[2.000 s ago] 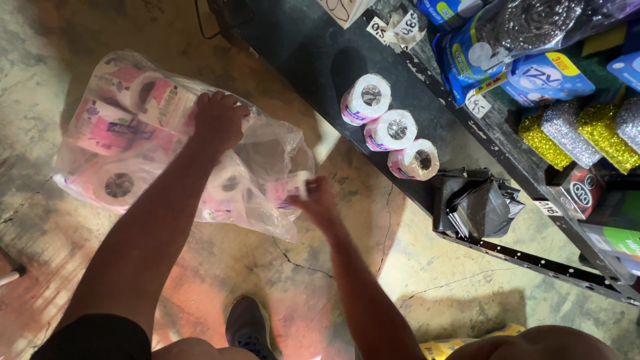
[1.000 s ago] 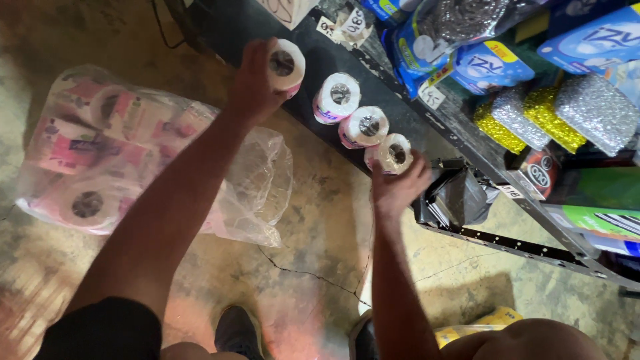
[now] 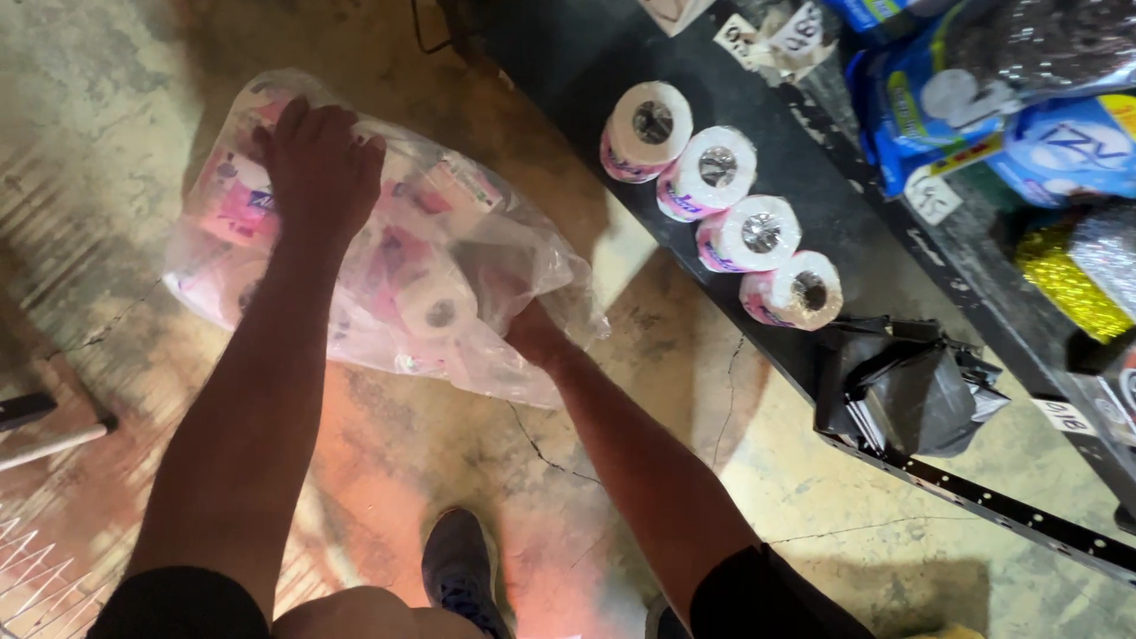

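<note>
A clear plastic bag (image 3: 417, 355) of wrapped toilet paper rolls lies on the concrete floor. On top of its far left part rests my left hand (image 3: 324, 164), fingers spread and bent over the plastic; whether it pinches the bag is unclear. My right hand (image 3: 515, 297) is inside the bag's mouth, blurred behind the plastic, beside a toilet paper roll (image 3: 439, 306); its fingers cannot be made out. On the low black metal shelf, several toilet paper rolls stand upright in a slanting row, from the farthest roll (image 3: 648, 129) to the nearest roll (image 3: 794, 291).
Folded black plastic bags (image 3: 914, 386) lie at the shelf's near end, by its perforated metal edge (image 3: 994, 497). A higher shelf (image 3: 941, 257) at the right holds blue packs (image 3: 1065, 146) and gold and silver scourers (image 3: 1074, 284). My shoe (image 3: 457, 564) is on the floor below.
Both hands have moved from the rolls on the shelf back to the plastic bag, the right one into its mouth. The roll my left hand held a second ago now stands in the row, let go.
</note>
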